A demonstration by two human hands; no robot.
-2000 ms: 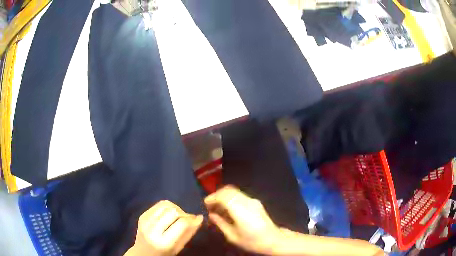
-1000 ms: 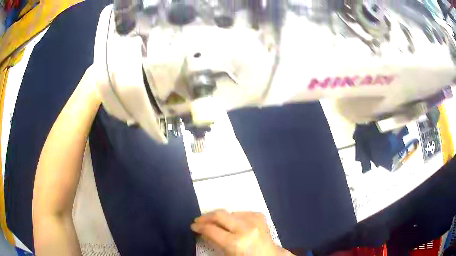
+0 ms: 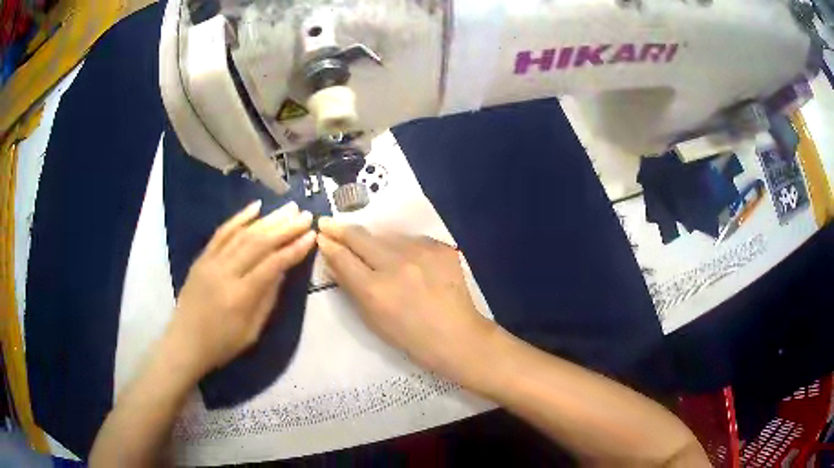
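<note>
The dark navy cut panel point(image 3: 251, 366) lies on the white table under the presser foot point(image 3: 311, 183), its rounded end toward me. My left hand point(image 3: 240, 279) lies flat on the panel, fingers together and pointing at the foot. My right hand point(image 3: 393, 288) lies just right of the panel, its fingertips at the panel's right edge just in front of the foot. The fingertips of both hands nearly meet. Whether they pinch the cloth cannot be told. The ridged metal knob point(image 3: 350, 196) stands right of the foot. The white sewing machine head point(image 3: 366, 55) is above.
A second navy panel point(image 3: 539, 219) lies right of the needle under the machine arm. A long navy piece point(image 3: 78, 238) lies along the left edge. Scraps point(image 3: 690, 196) and an orange-blue tool point(image 3: 743, 208) are at the right. Dark cloth hangs over a red basket point(image 3: 786, 430).
My left hand has come back from behind the machine head onto the panel. My right hand has moved forward to the foot. The panel's rounded near end now shows on the table.
</note>
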